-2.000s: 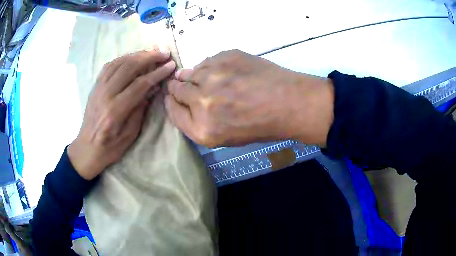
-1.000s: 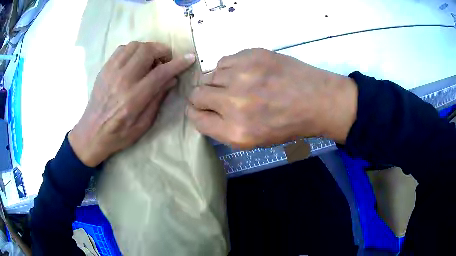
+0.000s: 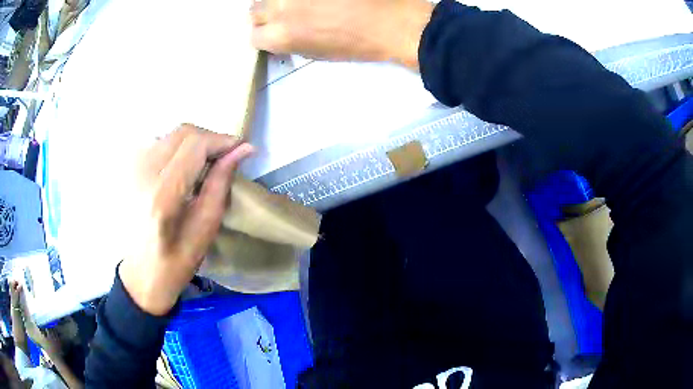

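The khaki fabric panel (image 3: 262, 220) lies on the white table at left and its end hangs over the front edge. Its part on the table is washed out by glare. A narrow folded edge (image 3: 251, 99) runs straight between my hands along the panel's right side. My left hand (image 3: 190, 201) pinches this edge near the table's front. My right hand (image 3: 334, 26) is at the top of the view, cut off by the frame, with its fingertips on the upper end of the edge. The needle and presser foot are out of view.
A measuring tape (image 3: 349, 169) with a brown tape patch (image 3: 407, 158) runs along the table's front edge. Blue bins stand below at left (image 3: 292, 327) and right (image 3: 566, 266), with tan pieces (image 3: 593, 247) in the right one. Another person's arm (image 3: 38, 334) shows at lower left.
The view has shifted down and left. My hands have moved apart, right hand up, left hand down along the edge. Less cloth hangs over the front edge.
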